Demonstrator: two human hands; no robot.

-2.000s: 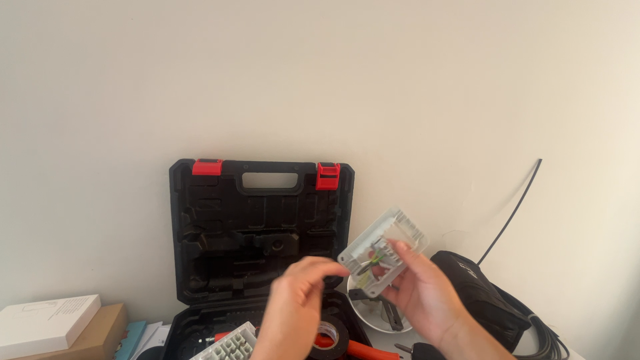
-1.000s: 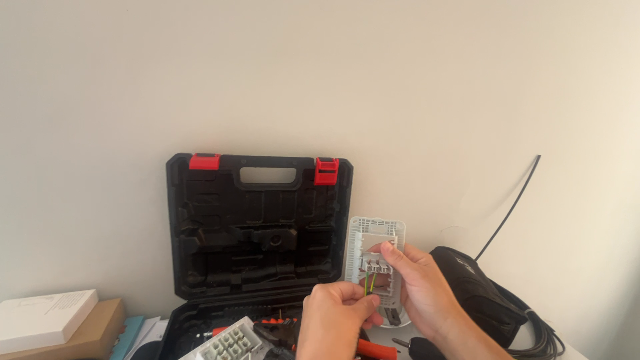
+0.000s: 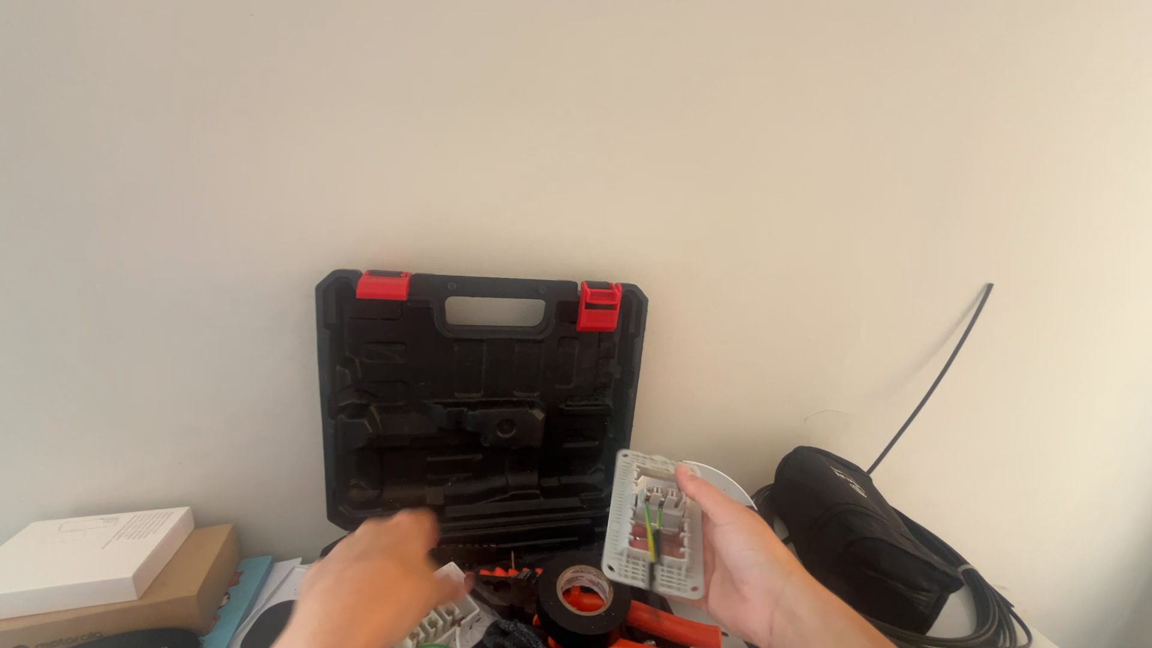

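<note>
My right hand (image 3: 751,558) grips a white plastic electrical faceplate (image 3: 625,540) by its right edge, thumb on top, its back side facing me. Green-yellow wires (image 3: 650,533) and a dark one run from the terminal block in its middle. My left hand (image 3: 378,576), blurred, is apart from the plate, over the left front of the tool case; it seems to hold nothing, though its fingertips are unclear. Beside its fingers lies a white plastic part with several compartments (image 3: 447,621), partly hidden by the hand. A roll of black tape (image 3: 585,605) lies between my hands.
An open black tool case (image 3: 486,378) leans its lid on the wall. Orange-handled tools (image 3: 670,623) lie by the tape. At left are a white box (image 3: 94,558) on a cardboard box (image 3: 209,562) and papers. At right are a black pouch (image 3: 855,531) and coiled black cable (image 3: 985,603).
My left hand has let go of the wires at the faceplate and moved left, over the case. My right hand still holds the plate, now lower and slightly tilted. The tape roll is uncovered again.
</note>
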